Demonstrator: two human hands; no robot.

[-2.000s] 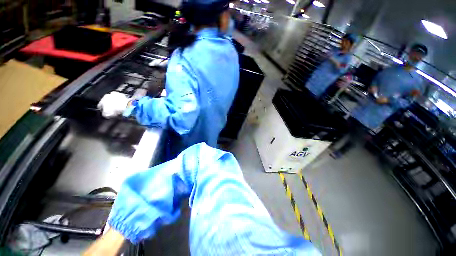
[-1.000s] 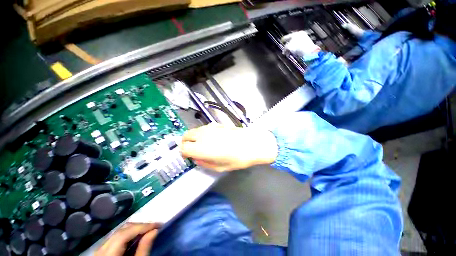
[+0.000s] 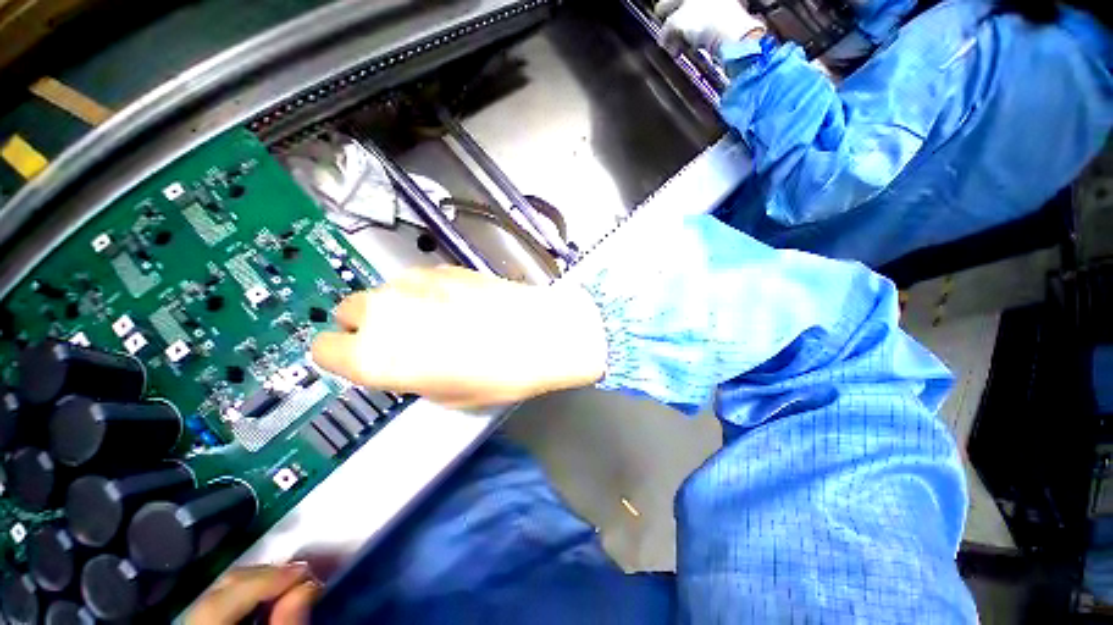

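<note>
A green circuit board (image 3: 159, 293) lies between the rails at the left. Thick black capacitors (image 3: 116, 430) cluster on its lower left. Small flat dark-grey semiconductors (image 3: 348, 424) stand in a row at its near right edge. My right hand (image 3: 458, 339), bare, is over the board's right edge just above that row. Its fingertips point down at the board; whether they hold a part cannot be seen. My left hand (image 3: 256, 596), bare, is at the bottom edge beside the near rail, partly cut off, with its fingers bent; what it may hold is hidden.
The near metal rail (image 3: 378, 482) runs diagonally. The far rail (image 3: 275, 92) has a toothed chain. Crumpled white material (image 3: 354, 183) and bars lie below the rails. A neighbouring worker in a blue smock (image 3: 903, 134) stands at the upper right, a white-gloved hand (image 3: 708, 22) over the line.
The view has turned from the neighbouring worker and aisle to the board. Since one second ago, board and hands sit further left in view. My right hand stays at the board's right edge.
</note>
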